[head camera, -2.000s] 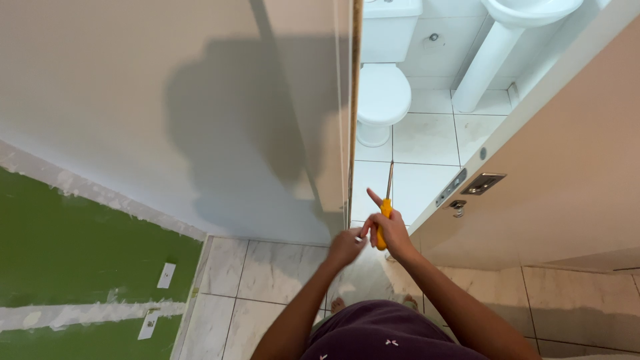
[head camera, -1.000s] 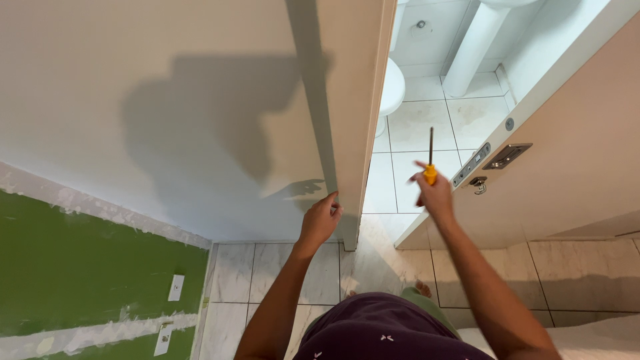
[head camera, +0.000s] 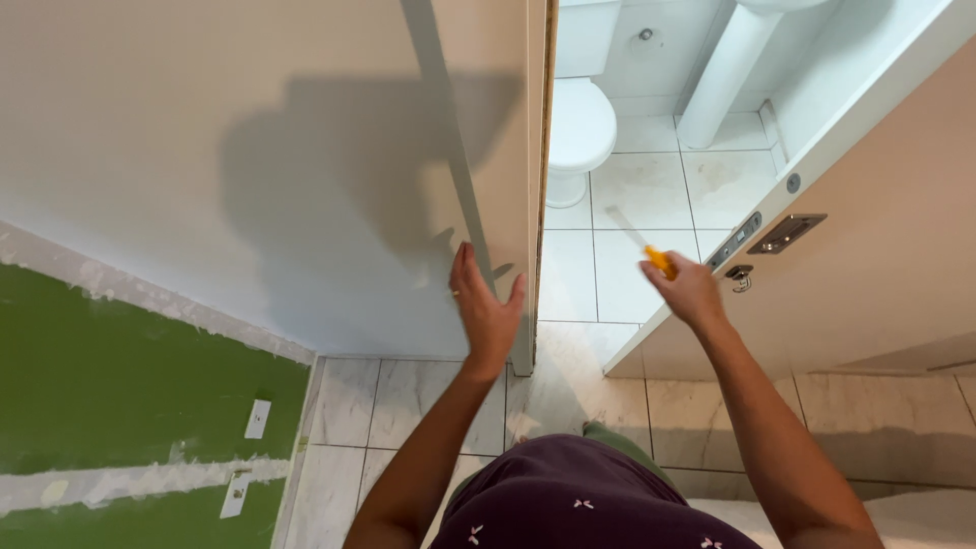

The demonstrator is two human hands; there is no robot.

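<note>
My right hand (head camera: 686, 290) grips the yellow handle of a screwdriver (head camera: 659, 261); its blurred shaft points up and left over the bathroom floor. Just right of that hand is the edge of an open door (head camera: 854, 137), with a lock plate (head camera: 736, 240), a recessed metal pull (head camera: 788, 233) and a small latch piece (head camera: 739, 277). My left hand (head camera: 488, 313) has its fingers spread and holds nothing. It is at the door frame's trim (head camera: 522, 335) beside the white wall (head camera: 366, 191); whether it touches the surface cannot be told.
Through the doorway stand a toilet (head camera: 581, 126) and a sink pedestal (head camera: 720, 76) on a tiled floor (head camera: 640, 274). At the left, a green board wall (head camera: 137, 381) with filler bands carries two white electrical plates, one higher (head camera: 258, 419), one lower (head camera: 235, 494).
My hands were close together at the screwdriver two seconds ago and are now apart. Since one second ago, my left hand's fingers have spread, and the screwdriver has tilted from upright to the left.
</note>
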